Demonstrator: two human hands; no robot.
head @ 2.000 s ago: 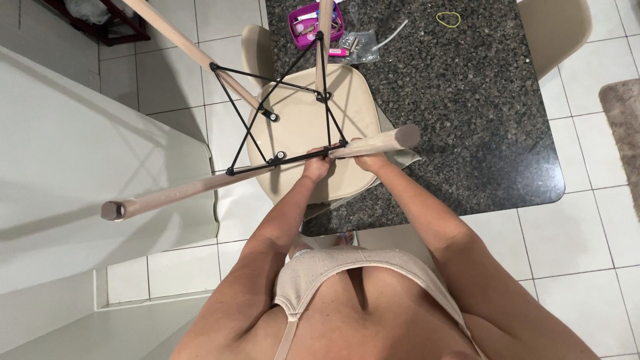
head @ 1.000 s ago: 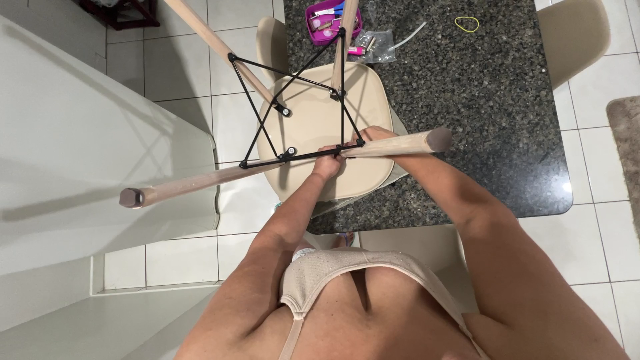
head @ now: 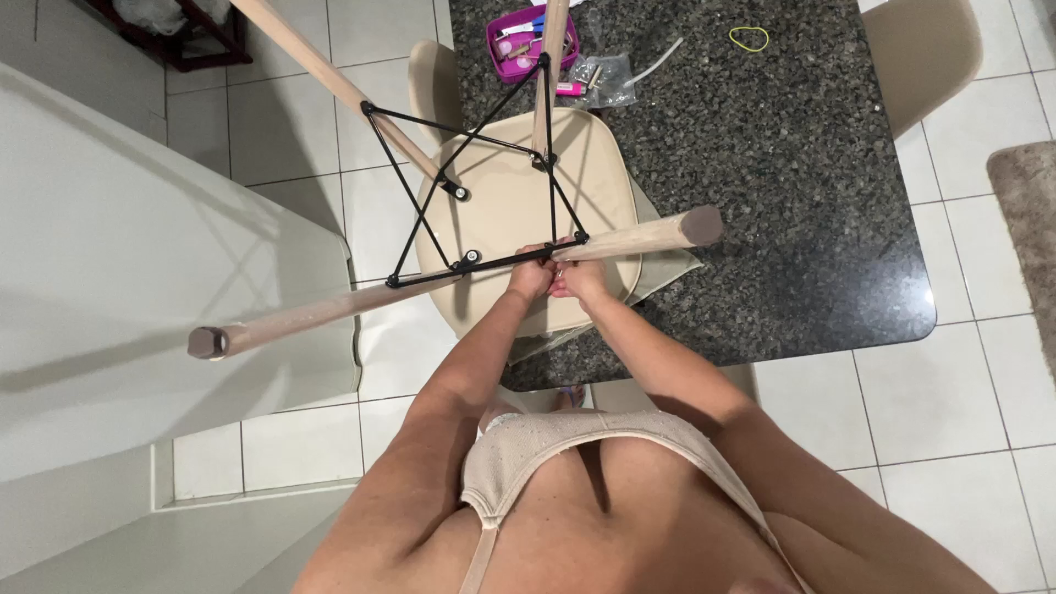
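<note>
An upturned cream chair seat (head: 511,198) lies on a cloth (head: 670,262) at the table's left edge. Four wooden legs rise from it, among them the near-left leg (head: 313,315) and the near-right leg (head: 639,237), tied by a black metal wire brace (head: 472,132). My left hand (head: 533,271) is at the lower brace bar, close to the foot of the near-right leg. Beside it my right hand (head: 579,279) has its fingers curled under that leg's base, nearly touching the left. What the fingertips hold is too small and partly hidden to tell.
On the granite table (head: 784,206) are a purple basket (head: 492,58) of small items, a clear plastic bag (head: 610,80), a pink item (head: 571,88), a white tube (head: 656,62) and a yellow rubber band (head: 749,39). Other chairs (head: 924,62) stand around; a white surface (head: 165,247) rises at left.
My right hand has moved from beside the near-right leg to under its base, closer to my left hand. The chair stays upturned on the table.
</note>
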